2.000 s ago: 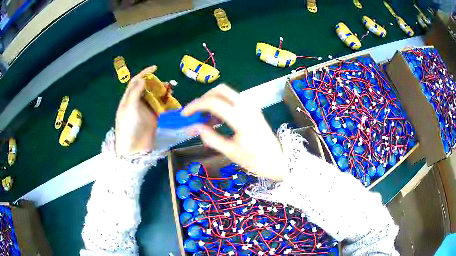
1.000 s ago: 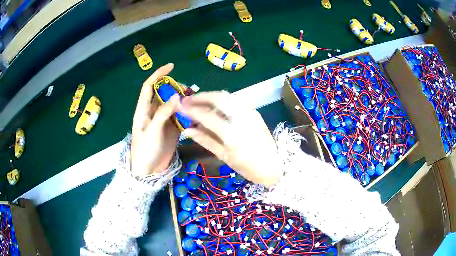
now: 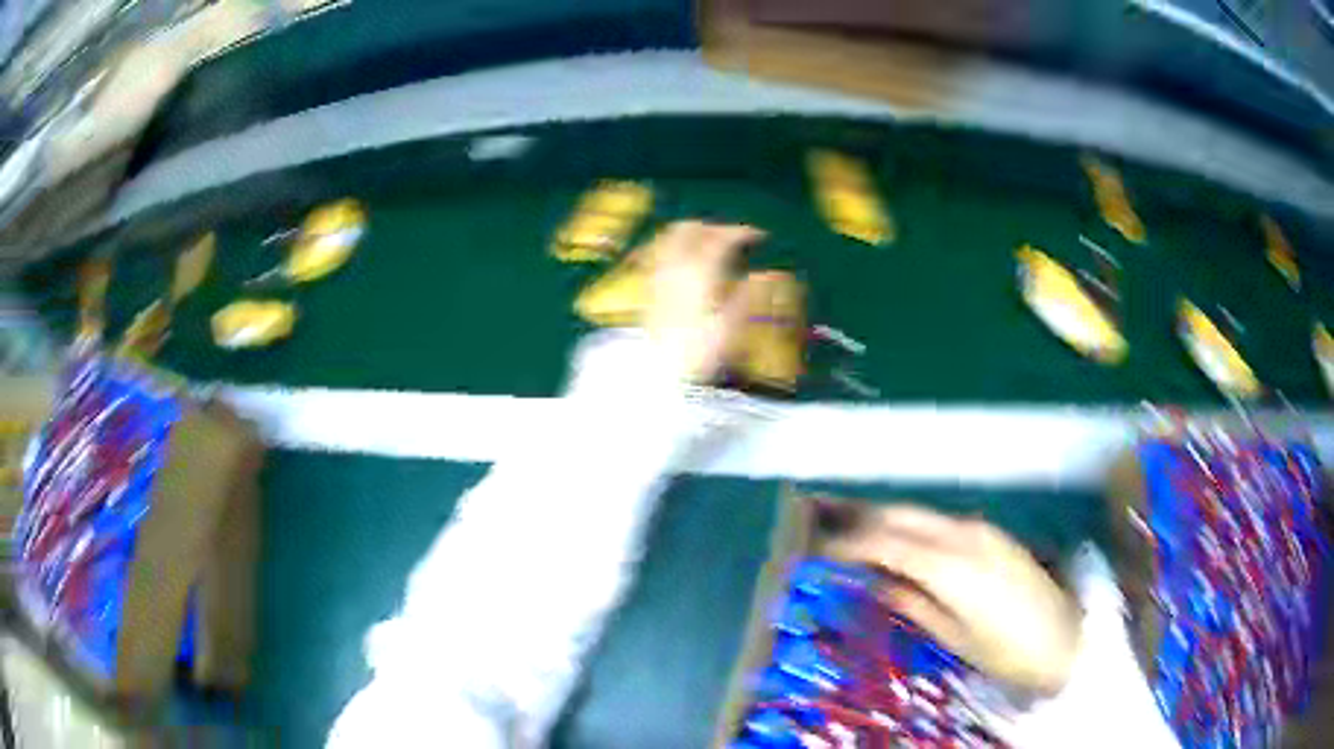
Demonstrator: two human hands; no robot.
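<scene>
The view is blurred. My left hand (image 3: 699, 300) is over the green belt, with a yellow housing shell (image 3: 773, 331) against its right side, seemingly held; its inside cannot be made out. A short lead with a white plug (image 3: 841, 343) lies right of the shell. Another yellow piece (image 3: 615, 297) is partly hidden behind the left hand, with a yellow shell (image 3: 603, 221) just beyond. My right hand (image 3: 973, 585) is over the near battery carton (image 3: 761, 644), fingers pointing left above the blue packs and red wires; whether it grips a pack is unclear.
More yellow shells (image 3: 1072, 305) and flat yellow covers (image 3: 849, 196) lie spread along the belt. A pale rail (image 3: 483, 427) separates belt and worktop. Battery cartons stand at the left (image 3: 173, 542) and right (image 3: 1134, 549). A brown box edge (image 3: 849, 56) shows behind the belt.
The view has swung left and blurred. My hands have parted: the left has moved over the belt with the shell, and the right has left the shell and lowered to the near carton.
</scene>
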